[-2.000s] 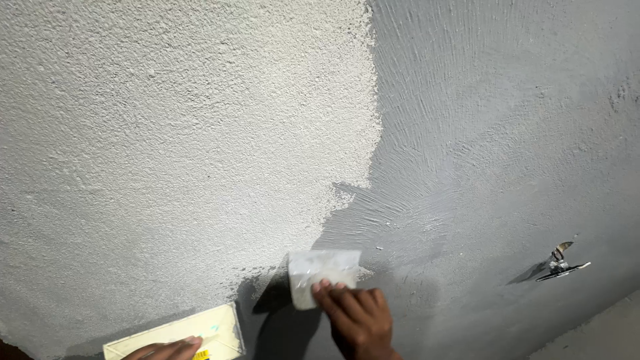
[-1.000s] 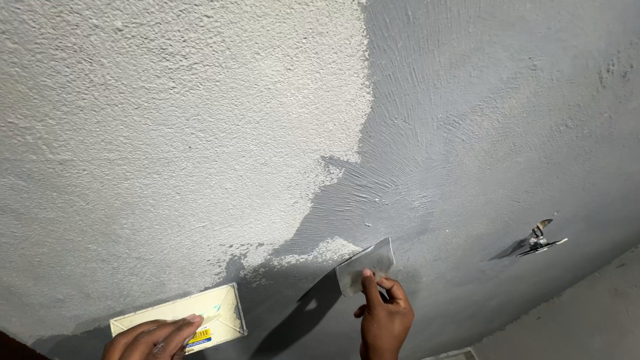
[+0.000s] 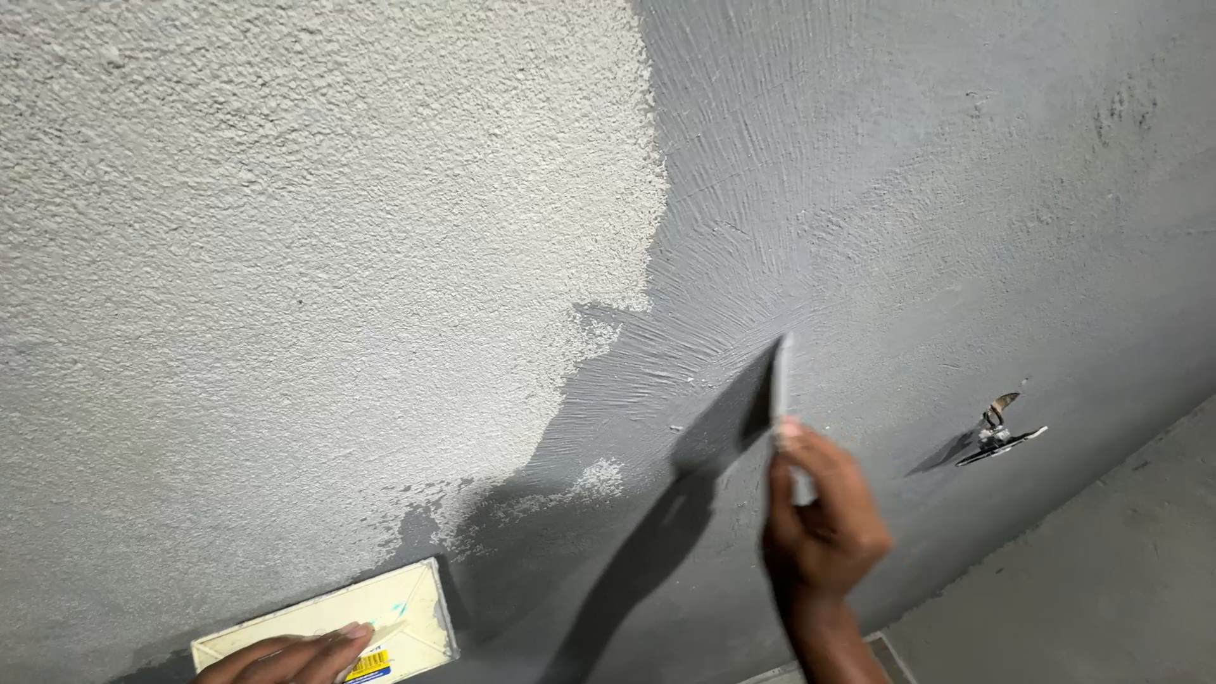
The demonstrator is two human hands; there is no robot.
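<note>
My right hand (image 3: 825,513) pinches a flat scraper blade (image 3: 781,380), seen nearly edge-on, with its tip at the smooth grey part of the wall (image 3: 741,218); whether it touches is unclear. Its shadow falls down and to the left. At the bottom left, my left hand (image 3: 294,660) is on a cream rectangular plastic float (image 3: 432,608) that bears a label; the fingers cover part of it and the handle is mostly hidden. Rough whitish coating (image 3: 332,237) covers the left of the wall, ending in a ragged edge against the grey, with thin streaks near the bottom.
A metal fitting (image 3: 997,439) with a dark plate sticks out from the grey wall at the right and casts a shadow. Another grey surface (image 3: 1092,560) meets the wall along a slanting edge at the lower right. A pale-edged object (image 3: 888,655) shows behind my right forearm.
My right hand has moved right and up along the wall with the blade, which has turned from face-on to nearly edge-on. My left hand stays on the float at the lower left.
</note>
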